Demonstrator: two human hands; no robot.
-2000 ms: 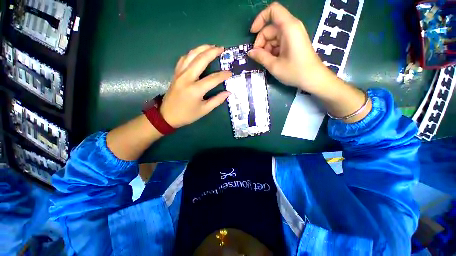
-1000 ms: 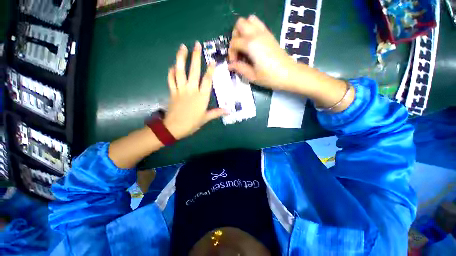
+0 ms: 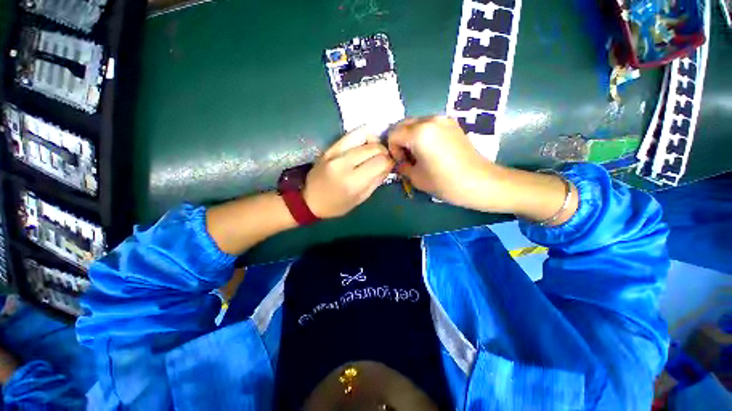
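Observation:
A phone mid-frame [image 3: 368, 103] lies on the green mat. Its far end shows a dark board area with a small camera-like square [image 3: 337, 57]; its middle is silvery white. My left hand [image 3: 347, 178] and my right hand [image 3: 440, 159] meet over its near end, fingertips together and hiding that end. A small brown-orange tab [image 3: 407, 188] sticks out below the right fingertips, seemingly the flex cable. The fingers are pinched around something at the near end, too small and covered to tell. A white backing sheet [image 3: 479, 78] with black notched stickers lies right of the frame, partly under my right hand.
A black tray [image 3: 120, 112] with a column of silvery frames stands at the left. A red-rimmed scrap box [image 3: 670, 50] is at the upper right, beside spare sticker sheets [image 3: 679, 120]. A green piece with a clear end [image 3: 612, 149] lies at the right. Another person's arm [image 3: 36, 384] shows at the lower left.
Both hands have moved from the frame's far end and side to its near end, where they now meet. The board end is uncovered, and the brown-orange tab now shows.

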